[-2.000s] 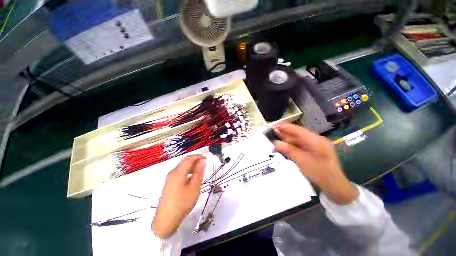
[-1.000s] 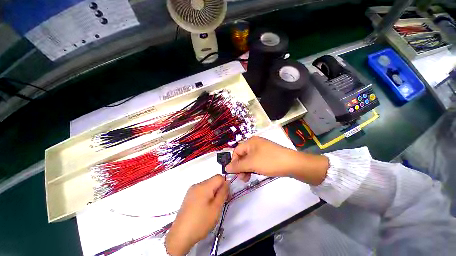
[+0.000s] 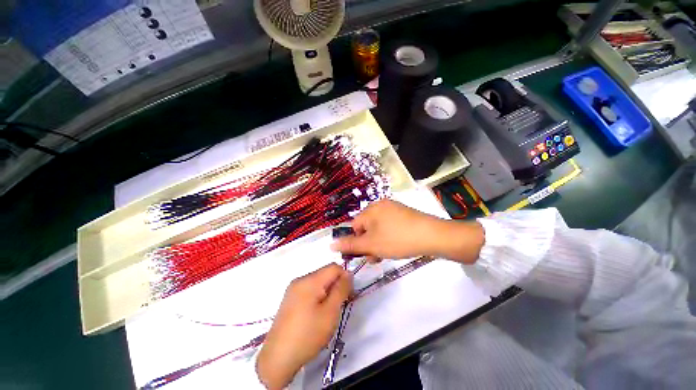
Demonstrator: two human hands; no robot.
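My right hand [image 3: 393, 232] holds a small black piece [image 3: 343, 231], which looks like tape, between thumb and fingers above the white sheet [image 3: 450, 305]. My left hand [image 3: 307, 320] pinches the wire harness [image 3: 341, 335] just below it, with thin dark and red leads running through the fingertips. One part of the harness hangs down toward the sheet's front edge; other leads lie to the left and right. The fingers hide the exact contact between the black piece and the leads.
A cream parts tray [image 3: 114, 301] holds red and black lead wires [image 3: 206, 259] behind my hands. Black tape rolls [image 3: 435, 137] stand right of it, beside a dark grey tape dispenser [image 3: 526, 129]. A blue bin [image 3: 629, 129] lies far right; a fan [image 3: 313, 68] stands behind.
Since the earliest frame, my right hand has moved left from the sheet's right side to meet my left hand at the harness. In the last second, its fingers have closed further over the black piece.
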